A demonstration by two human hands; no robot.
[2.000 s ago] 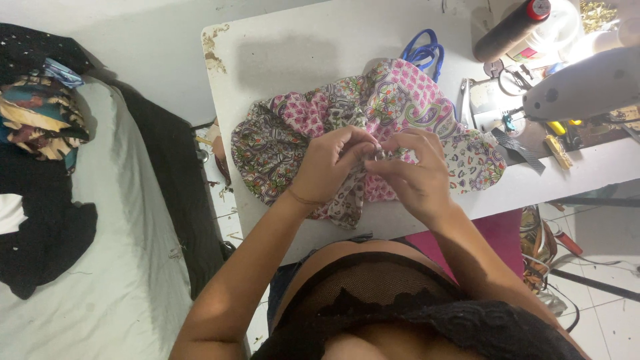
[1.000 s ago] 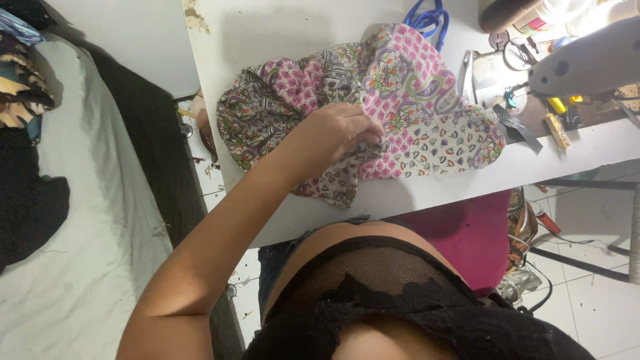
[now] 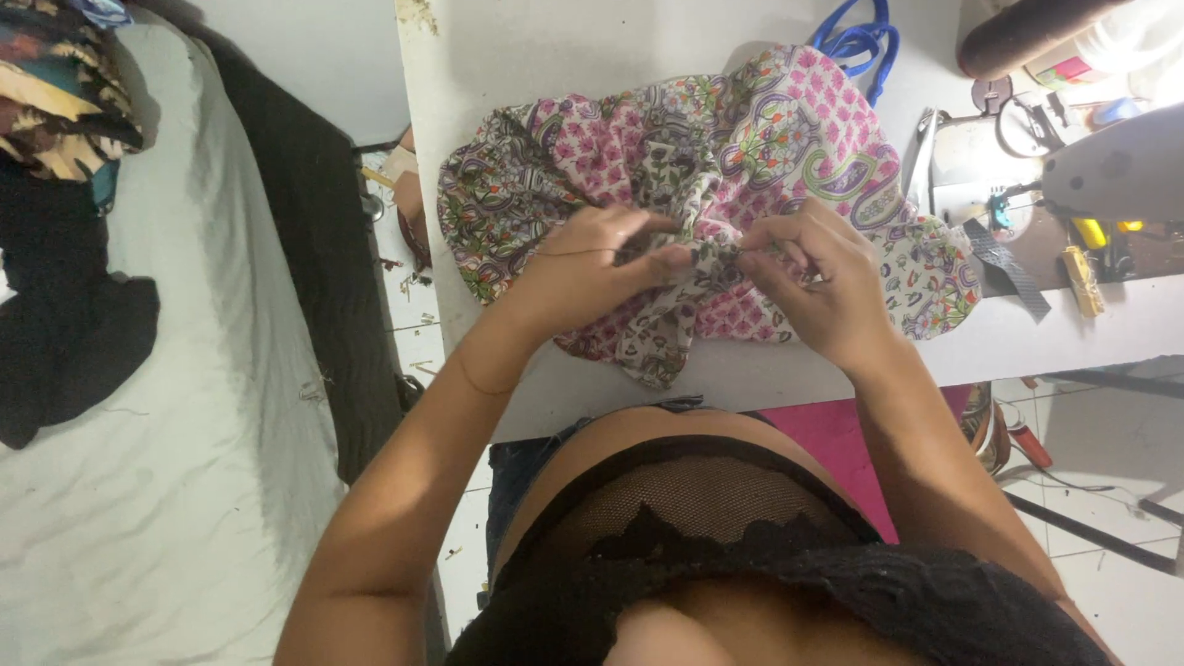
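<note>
A patterned fabric piece [image 3: 777, 148] with pink, green and paisley prints lies gathered on the white table [image 3: 555, 55]. My left hand [image 3: 601, 264] grips a bunched fold near its middle between thumb and fingers. Just to the right, my right hand [image 3: 814, 268] pinches the same gathered part with thumb and forefinger, the fingertips a little apart from the left ones. Whether something small sits between the right fingertips cannot be told. A thin thread runs across the left hand and wrist.
Right of the fabric stands a sewing machine [image 3: 1110, 171] with its lamp lit. Near it lie a black strap [image 3: 1008, 268], a yellow clip-like item [image 3: 1080, 280] and a dark thread cone [image 3: 1036, 37]. A blue cord [image 3: 856, 46] lies behind the fabric. A covered bed [image 3: 213, 370] is at the left.
One second ago only my left hand was on the fabric and my right hand was out of sight. Now my right hand is back at the gathered fold, beside the left.
</note>
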